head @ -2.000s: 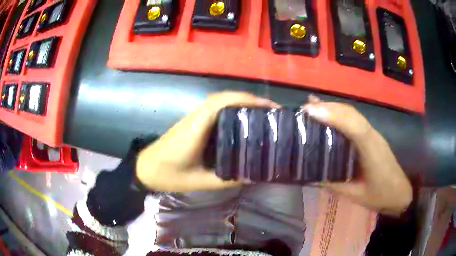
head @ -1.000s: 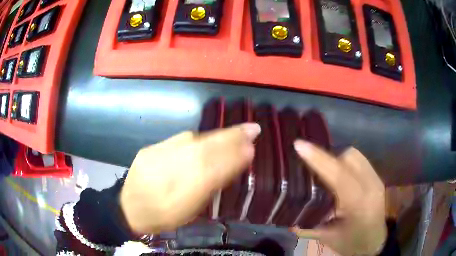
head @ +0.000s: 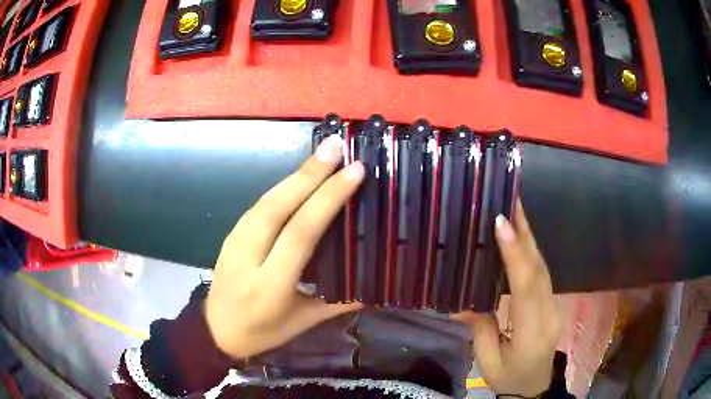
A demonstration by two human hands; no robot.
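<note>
Several black flip phones [head: 413,218] stand on edge side by side as one ribbed block, with thin red lines and pale edges between them. The block lies at the near side of the dark green conveyor belt [head: 195,187], its far end close to the red tray's edge. My left hand [head: 273,257] grips the block's left side, with two fingers on top and the thumb along the near end. My right hand [head: 518,312] holds its right side, with a finger on the right phone and the thumb at the near end. Both hands are bare.
A red tray [head: 257,93] with closed phones showing gold discs [head: 440,33] lies beyond the block. Another red tray [head: 64,156] with phones is at the far left. A red stool [head: 66,255] and a yellow floor line [head: 86,310] are at the lower left.
The phone block was held short and compact, then unfolded to a longer shape. It is now straight and aligned, nearer the tray's edge. My fingers have shifted to its sides.
</note>
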